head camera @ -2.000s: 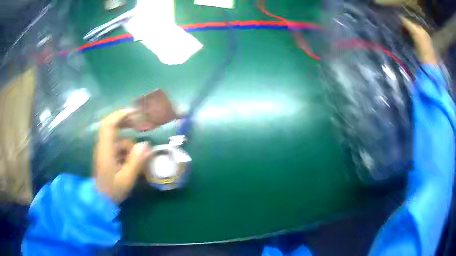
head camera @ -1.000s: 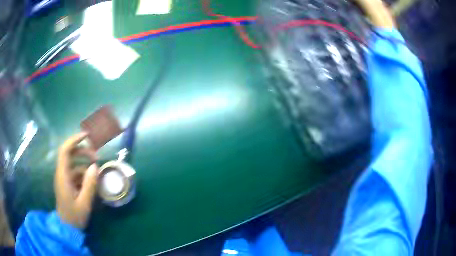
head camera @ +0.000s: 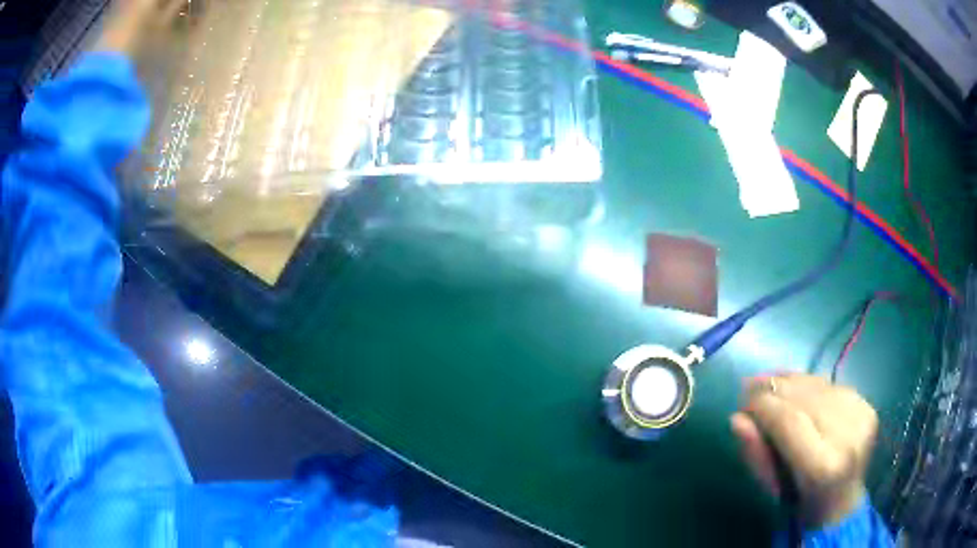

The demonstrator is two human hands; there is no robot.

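The silver round test fixture (head camera: 649, 392) stands on the green mat, its pale centre uncovered. A dark blue cable (head camera: 798, 280) joins it at a small metal connector. My right hand (head camera: 812, 434) is right of the fixture, not touching it, closed around a thick black probe pen (head camera: 780, 471). My left hand (head camera: 150, 24) is at the top left beside a clear ribbed blister tray (head camera: 487, 102), blurred and cut off by the picture's edge; its fingers are hidden. The brown-red square (head camera: 681, 274) lies flat above the fixture.
A tan cardboard sheet (head camera: 252, 238) lies with clear trays at upper left. White paper slips (head camera: 755, 161), silver-white sticks (head camera: 659, 50) and a small white device (head camera: 797, 26) are at the far side. Thin red wire (head camera: 852, 340) runs beyond my right hand. More clear plastic is at the right edge.
The view has swung left. My left hand has moved from beside the fixture to the upper-left trays. My right hand has come from the right trays to near the fixture and now holds the probe pen.
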